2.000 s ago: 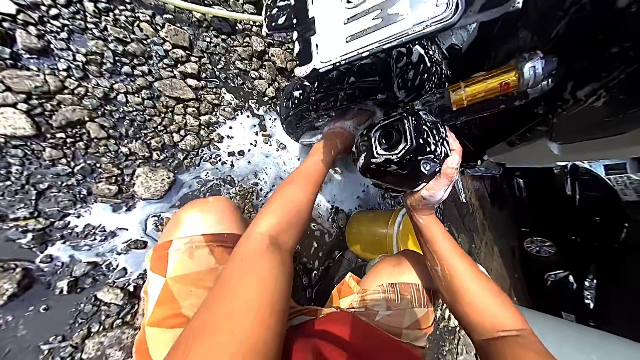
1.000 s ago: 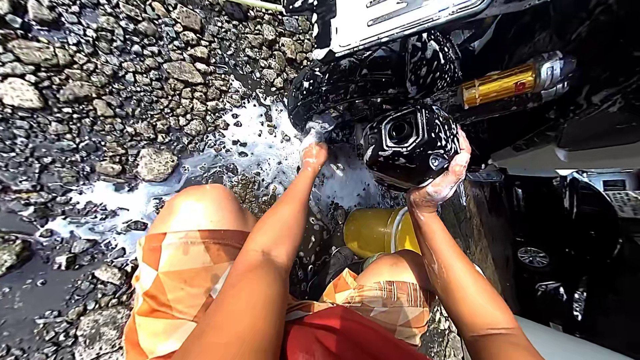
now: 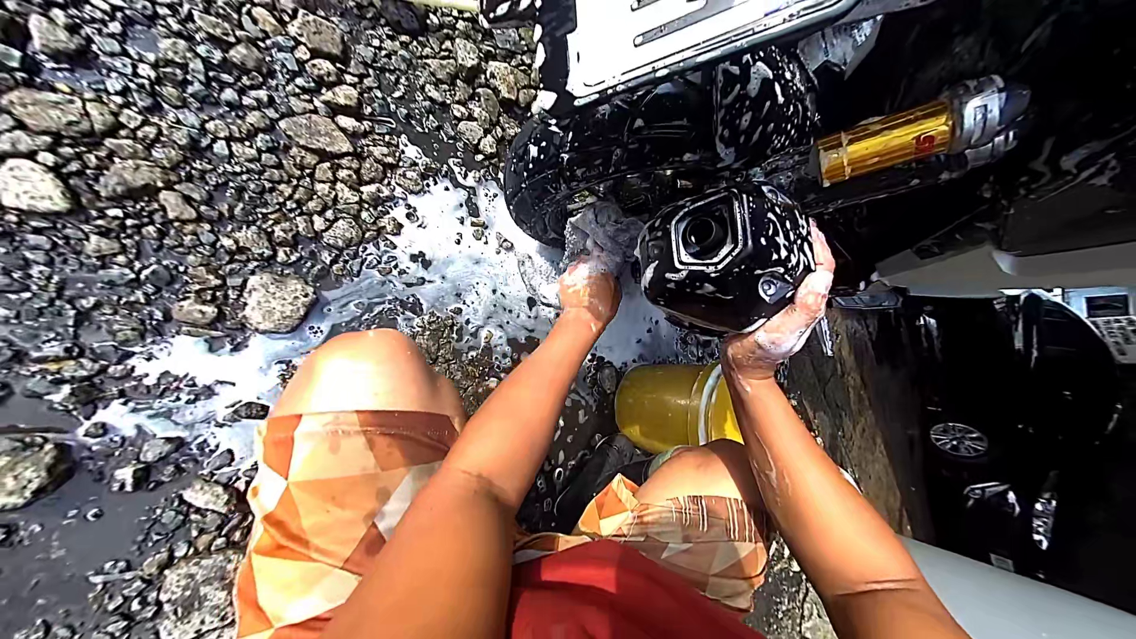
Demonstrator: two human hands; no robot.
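Note:
My left hand (image 3: 589, 291) is closed on a wet, soapy grey cloth (image 3: 602, 232) beside the soapy black tyre (image 3: 535, 182) of a motorcycle's wheel. My right hand (image 3: 790, 315) cups the right side of the black exhaust muffler (image 3: 732, 257), its palm and fingers against the shell; foam spots the muffler, and its round outlet faces me. Above it a gold shock absorber reservoir or cylinder (image 3: 886, 142) is fixed to the machine. A white licence plate (image 3: 692, 35) with raised characters is at the top.
A yellow bucket (image 3: 661, 404) with a pale handle stands under the muffler, near my right knee. White suds (image 3: 470, 257) spread over wet gravel and stones on the left. A large stone (image 3: 277, 302) lies near my left knee. Parked vehicles show at the far right.
My left hand has come away from the wheel, toward me, and the cloth in it now shows. My right hand stays at the muffler's side.

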